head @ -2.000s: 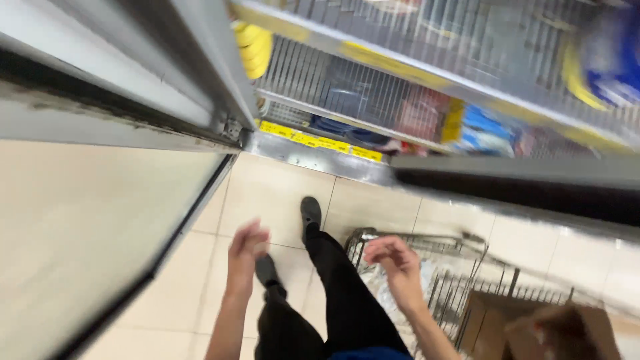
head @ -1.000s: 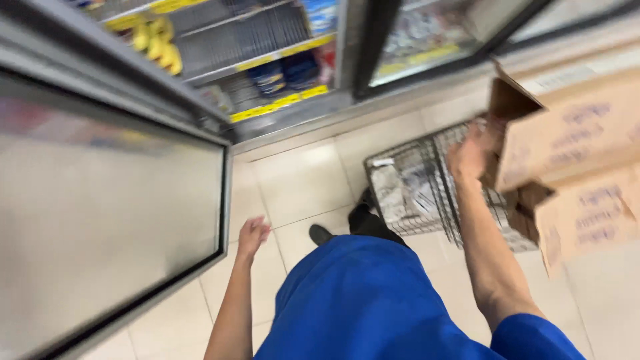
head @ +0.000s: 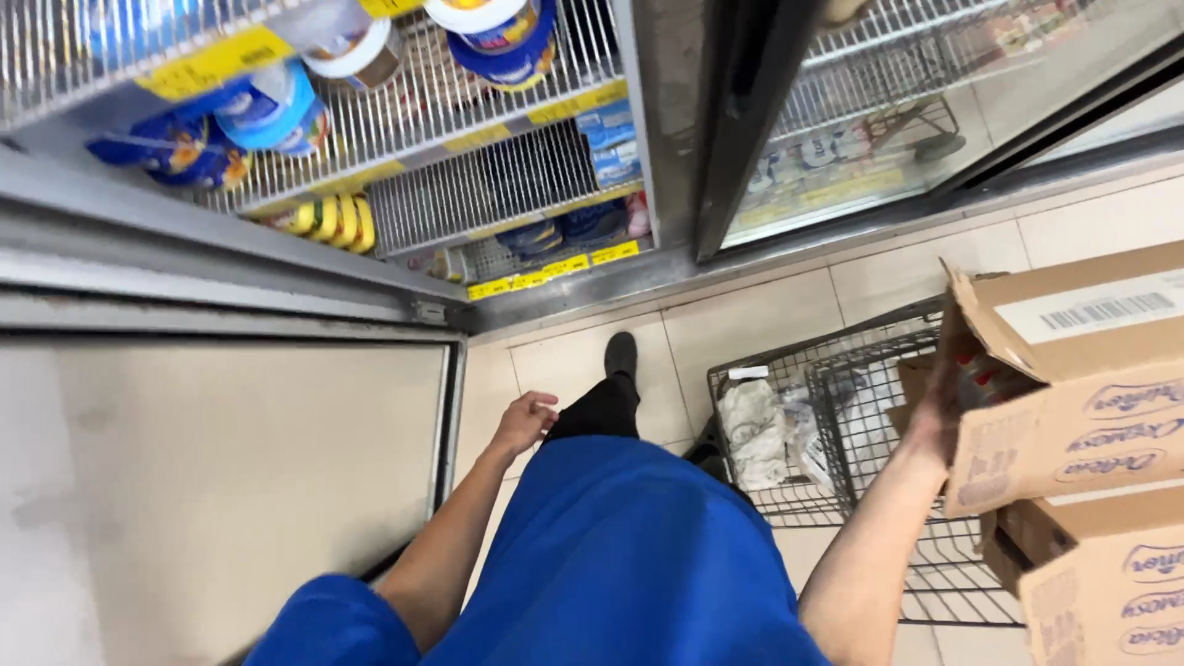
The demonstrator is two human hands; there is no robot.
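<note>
My left hand [head: 525,422] hangs free over the tiled floor with nothing in it, its fingers loosely curled and partly apart. At the right, my right hand [head: 934,430] is at the opened end of a cardboard box [head: 1073,398]. Its fingers are hidden by a flap, so their hold cannot be seen. Some red shows inside that box. A second cardboard box [head: 1101,578] lies beside it, nearer the bottom of the view. Both boxes are over a wire shopping cart [head: 856,444], which holds crumpled clear plastic and white material.
An opened glass door [head: 250,444] stands at left. The refrigerated cabinet's wire shelves [head: 444,208] hold tubs [head: 273,106], yellow packages [head: 347,222] and blue-white packs [head: 610,139]. Another glass door [head: 860,139] is at upper right. My shoe [head: 621,355] is near the cabinet's base.
My right hand was empty two seconds ago; one second ago it was at the cardboard box, as now. My left hand remains empty. The view has shifted considerably.
</note>
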